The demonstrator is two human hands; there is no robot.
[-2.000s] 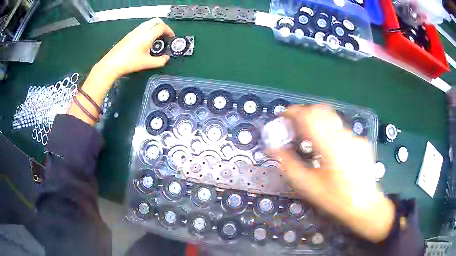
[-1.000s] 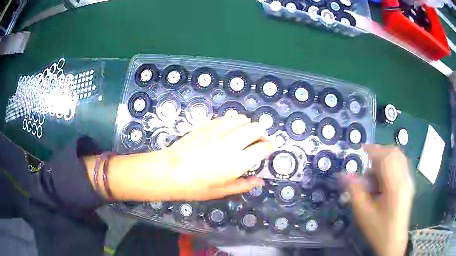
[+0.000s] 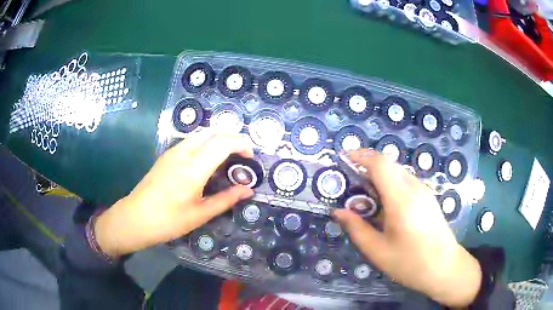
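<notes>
A grey four-position fixture (image 3: 267, 197) with round black-rimmed units in a row lies over the middle of the clear blister tray (image 3: 327, 65). My left hand (image 3: 176, 187) holds its left end, thumb and fingers around the leftmost unit (image 3: 242, 175). My right hand (image 3: 406, 224) is at the right end, thumb and fingers around the rightmost unit (image 3: 360, 206), which looks tilted. Two units with pale centres (image 3: 287, 177) sit between the hands. Rows of similar units (image 3: 275, 87) fill tray pockets above and below. Both palms hide parts of the tray. No tweezers can be made out.
A sheet with white rings and dots (image 3: 76, 106) lies at left. A clear parts box (image 3: 459, 27) and a red bin (image 3: 521, 36) are at the upper right. Loose units (image 3: 485, 220) and a white card (image 3: 535, 195) lie right of the tray.
My left hand has moved left off the fixture's middle to its left end. My right hand has come left from the tray's right side to the fixture's right end. The fixture's units are now uncovered.
</notes>
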